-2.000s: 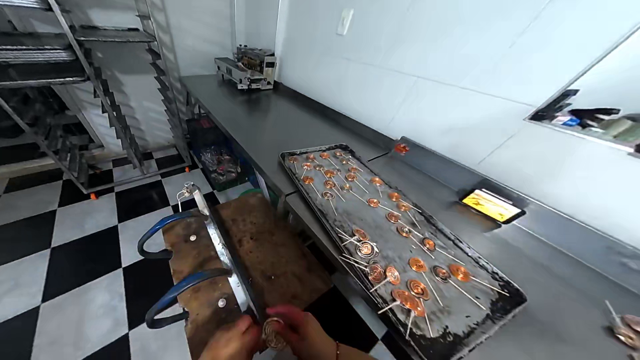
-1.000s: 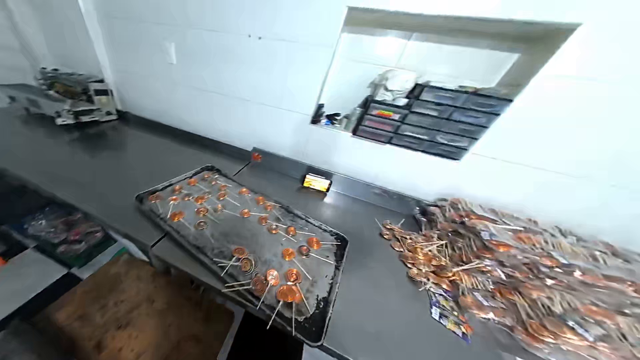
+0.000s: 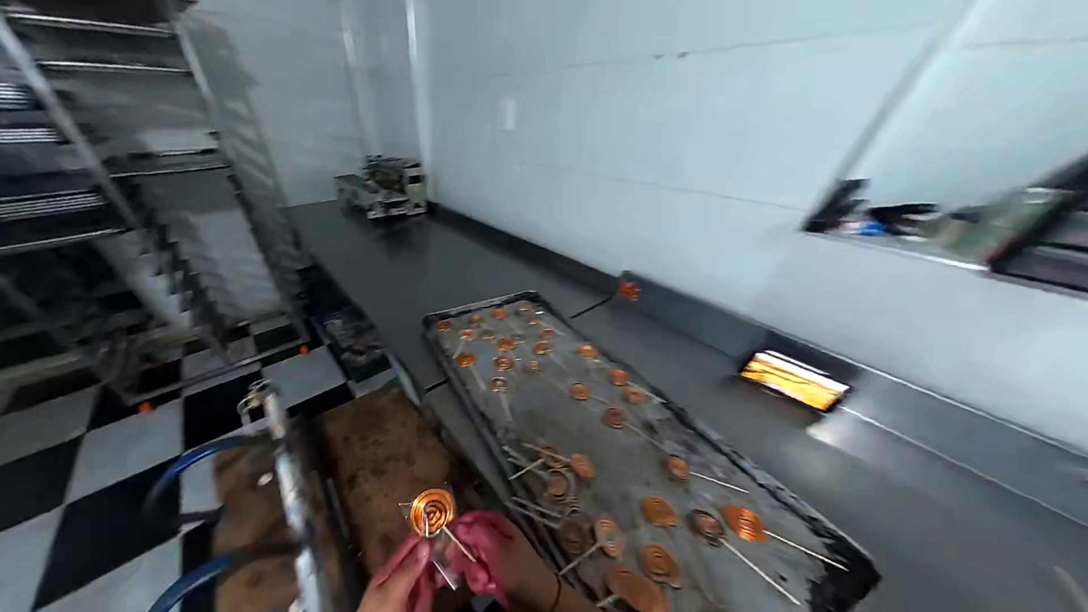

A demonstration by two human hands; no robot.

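Both hands are raised at the bottom centre, over a brown stained surface. My left hand (image 3: 404, 578) pinches the lower side of an orange spiral lollipop (image 3: 433, 512) in a clear wrapper. My right hand (image 3: 486, 548) has its reddened fingers at the lollipop's stick and the wrapper's lower end; its exact grip is partly hidden. Right of the hands, a worn metal baking tray (image 3: 544, 412) on the steel counter holds several orange spiral lollipops on pale sticks, scattered and some overlapping.
A metal bar device with blue hoses (image 3: 293, 510) stands left of the hands. A lit phone (image 3: 795, 378) leans against the counter's backsplash. A small machine (image 3: 384, 189) sits at the counter's far end. Tray racks (image 3: 110, 161) stand at the left, on a checkered floor.
The view has swung right and back left. The hands, out of view one second ago, show again at the bottom, now raised with a wrapped lollipop. The tray stays on the counter.
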